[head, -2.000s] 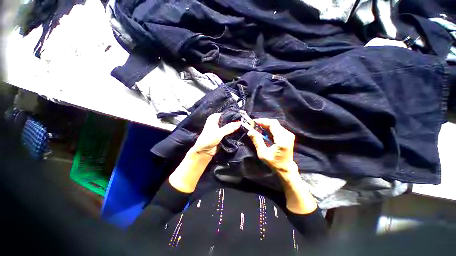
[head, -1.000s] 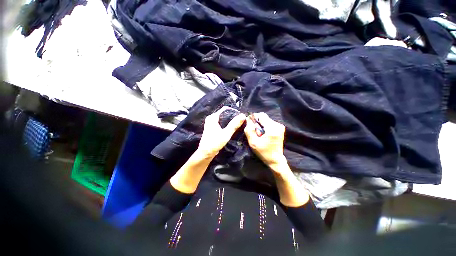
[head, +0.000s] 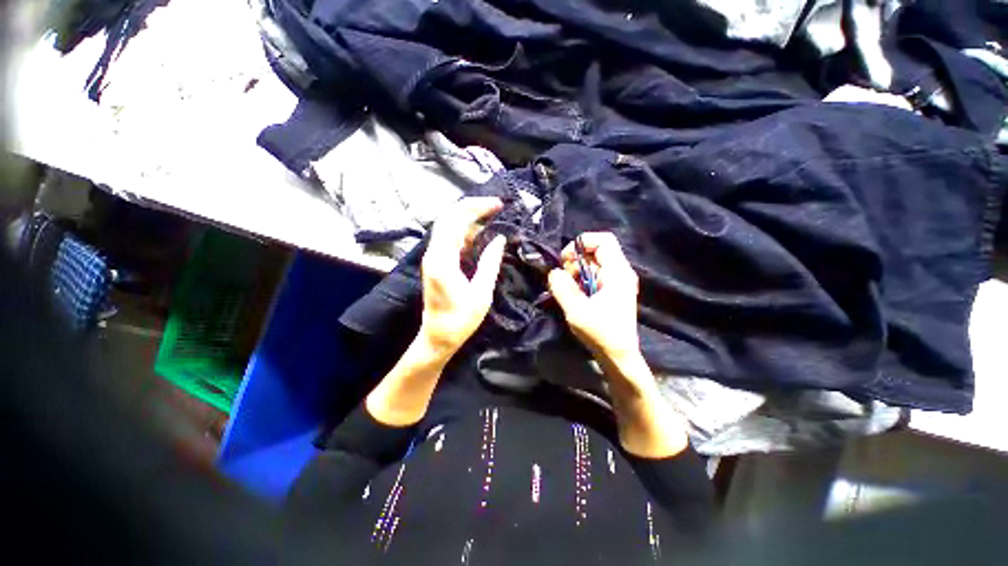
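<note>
A dark navy denim garment (head: 763, 254) lies over the table edge and my lap, with a gathered part between my hands. My left hand (head: 455, 276) is at the left of this gathered part, thumb and fingers spread around a fold; whether it pinches the cloth is not clear. My right hand (head: 602, 293) is curled around a small dark-blue tool, likely thread snips (head: 586, 269), just right of the gathered part. The tool's tip is not clearly seen.
More navy and grey garments (head: 663, 77) are heaped beyond my hands. Dark strips (head: 108, 50) lie at the far left of the white table (head: 188, 144). A green crate (head: 205, 321) and a blue crate (head: 293, 365) stand below left.
My left hand has moved up and left and its fingers have spread. My right hand has shifted slightly right, away from the left hand, with the tool still in it. The gathered cloth has shifted.
</note>
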